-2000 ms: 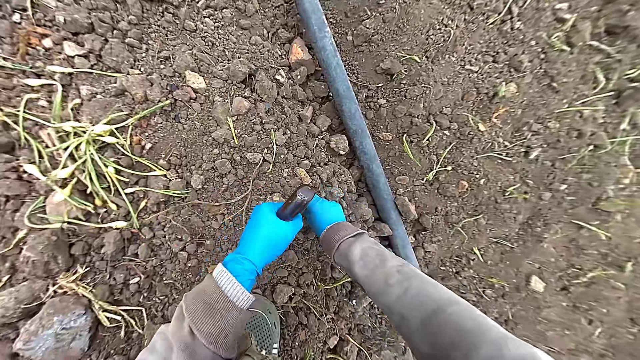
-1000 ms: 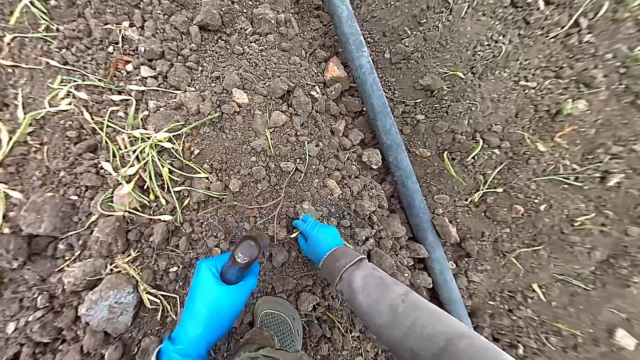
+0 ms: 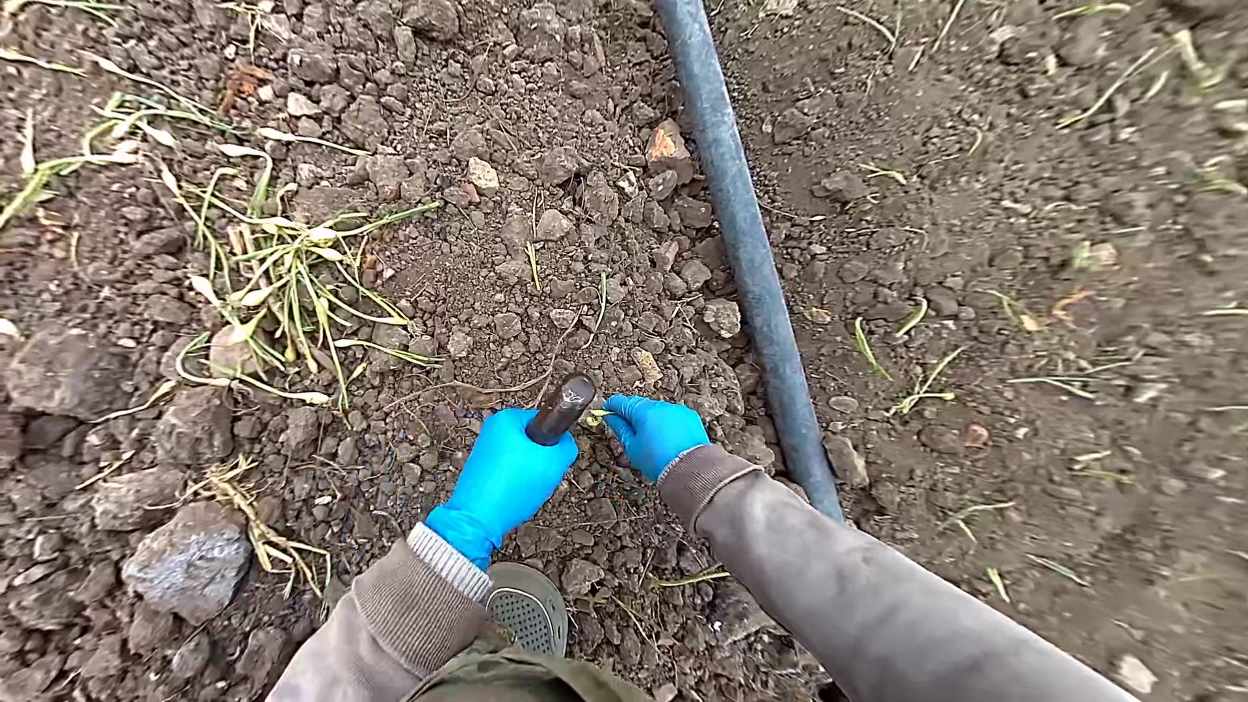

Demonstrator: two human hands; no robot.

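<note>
My left hand point(image 3: 507, 478), in a blue glove, is closed around the dark handle point(image 3: 562, 408) of a tool whose lower end is hidden by the hand. Just to its right, my right hand point(image 3: 655, 431), gloved too, pinches a small pale green plant piece point(image 3: 595, 416) between its fingertips, close to the handle and the soil. A bunch of uprooted seedlings with whitish bulbs point(image 3: 292, 263) lies on the ground at upper left.
A grey-blue pipe point(image 3: 751, 244) runs down the ground right of my hands. A large grey rock point(image 3: 192, 561) and dry straw-like stems point(image 3: 263, 526) lie at lower left. My shoe point(image 3: 527, 606) rests below my left hand. Scattered green shoots point(image 3: 926, 385) stand beyond the pipe.
My left hand, lower and apart from my right hand one second ago, has come up and right beside it, still holding the handle. The pale plant piece shows at my right fingertips.
</note>
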